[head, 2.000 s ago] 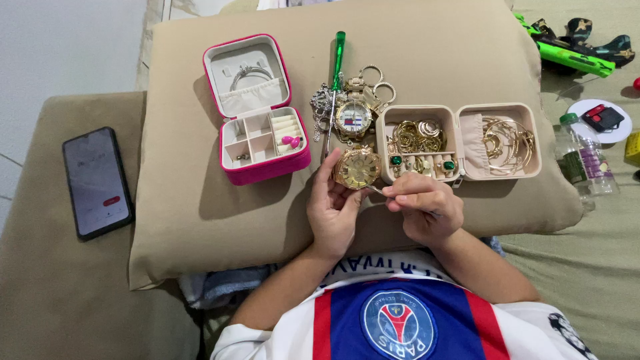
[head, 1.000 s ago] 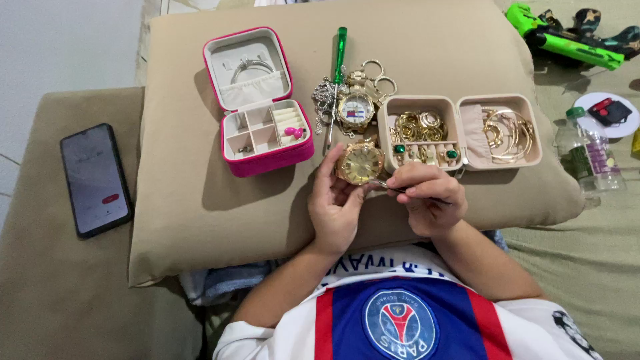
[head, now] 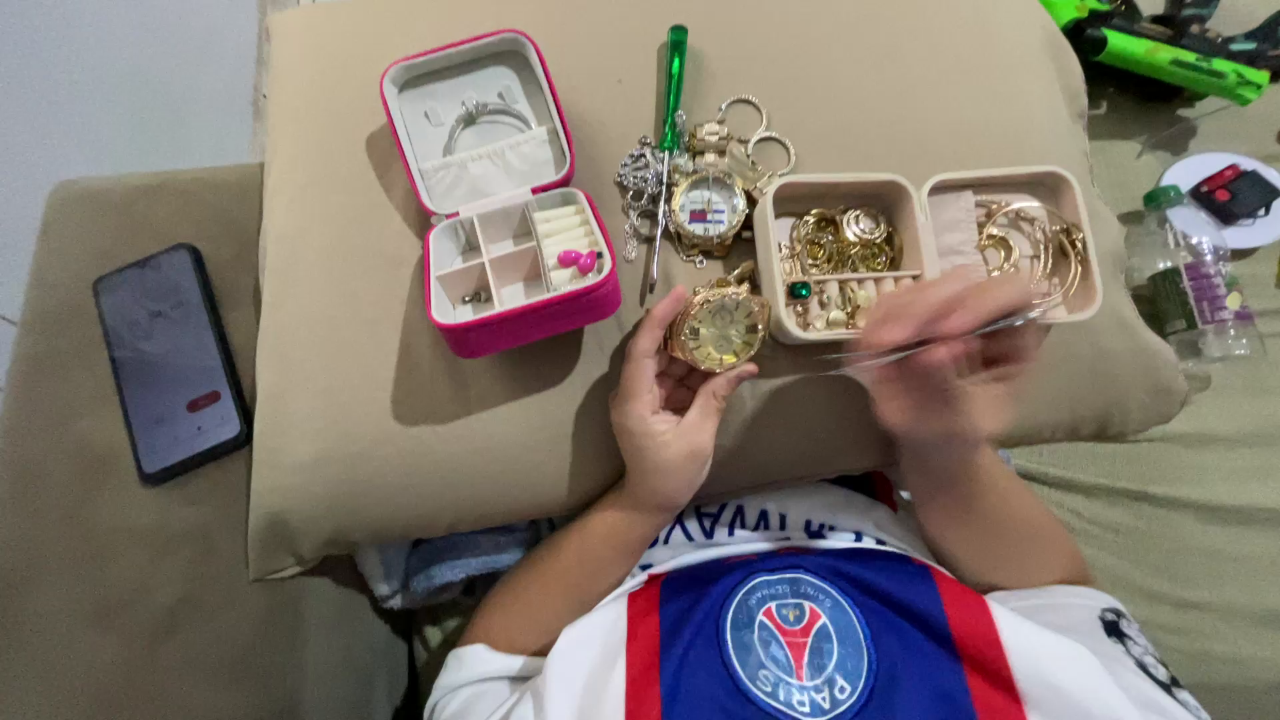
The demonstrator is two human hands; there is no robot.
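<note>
My left hand [head: 670, 410] holds a gold-toned wristwatch [head: 722, 330] by its case, dial up. My right hand [head: 945, 360], blurred, grips metal tweezers [head: 905, 350], their tips pointing left, to the right of the watch. Behind it lies a cream jewelry box [head: 845, 184], unlidded, with gold rings, earrings and bracelets. A second gold-toned watch [head: 708, 208] with a white dial rests above the held one, among silver chains [head: 640, 175] and hoop earrings [head: 770, 153]. Beside it lies a screwdriver [head: 674, 90] with a green handle. A pink jewelry box [head: 520, 335] stands open at the left.
Everything sits on a beige cushion [head: 330, 480]. A smartphone [head: 172, 360] lies on the beige surface at left. To the right are a plastic bottle [head: 1190, 280], a white round lid or plate [head: 1240, 228] with a black and red item, and a bright green object [head: 1170, 62].
My right hand has moved away from the watch to the right, over the cream box's front edge, with the tweezers in it. My left hand still holds the watch.
</note>
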